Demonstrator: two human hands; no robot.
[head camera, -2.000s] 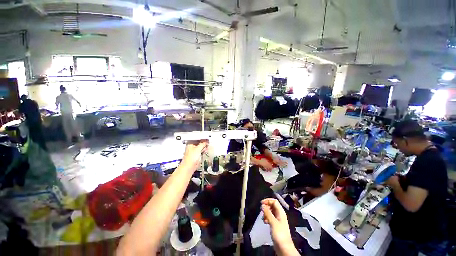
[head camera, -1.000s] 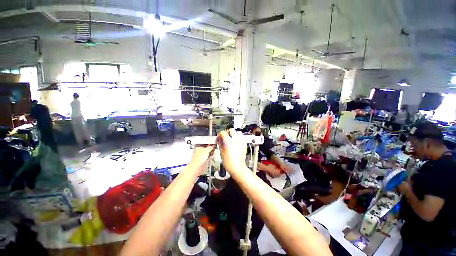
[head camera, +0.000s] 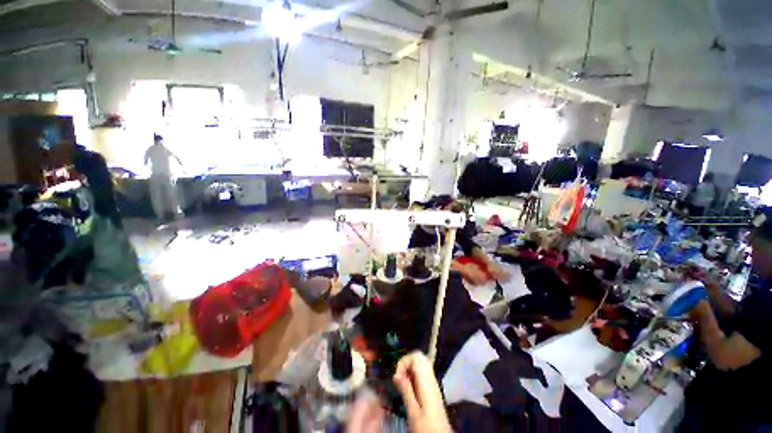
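The pale thread stand (head camera: 441, 287) stands upright in front of me, with its horizontal top bar (head camera: 400, 219) above the cones. A black thread cone (head camera: 341, 359) sits on a white round base at its lower left. My right hand (head camera: 421, 391) is low, by the lower part of the pole, with fingers bent together; whether it holds thread cannot be seen. My left hand (head camera: 366, 414) is blurred at the bottom edge, below the cone. No thread is clearly visible.
A red plastic bag (head camera: 240, 309) lies on the left. Black cut panels (head camera: 419, 326) and white pieces (head camera: 482, 369) lie beyond the pole. More cones (head camera: 419, 266) stand behind the bar. A person (head camera: 739, 338) works at a sewing machine (head camera: 650, 355) on the right.
Both hands were up at the top bar and have come down to the bottom of the picture. The view has turned a little to the left.
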